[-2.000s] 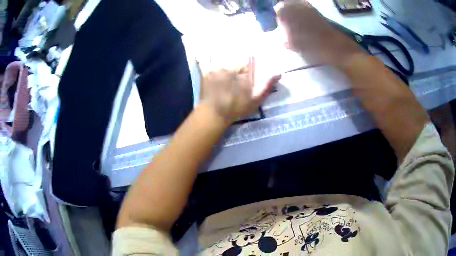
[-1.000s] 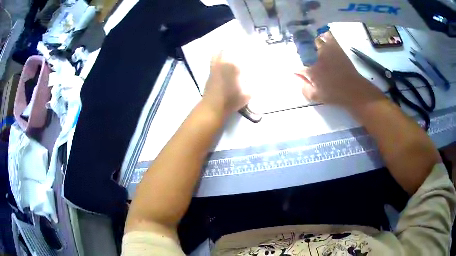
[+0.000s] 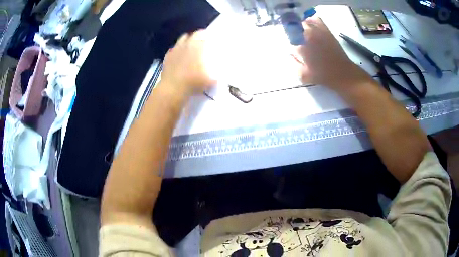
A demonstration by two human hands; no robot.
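The black fabric panel (image 3: 113,90) lies at the left of the white machine table and hangs over its edge. My left hand (image 3: 188,62) is beside the panel's right edge, over the glare; its fingers are washed out and I cannot tell what they hold. My right hand (image 3: 324,55) is blurred, just right of the blue finger-like part (image 3: 293,31) by the needle. Any white fabric in the bright lamp glare cannot be told from the table. A small metal tab (image 3: 240,94) shows between my hands.
Black scissors (image 3: 387,68), slim blue snips (image 3: 424,59) and a phone (image 3: 371,21) lie at the right. A measuring scale (image 3: 261,140) runs along the table's front edge. A pink basket (image 3: 31,83) and white scraps (image 3: 30,155) are at the far left.
My left hand has moved left and up to the black panel. My right hand has stayed beside the needle. The view has shifted, and the JACK lettering is out of view.
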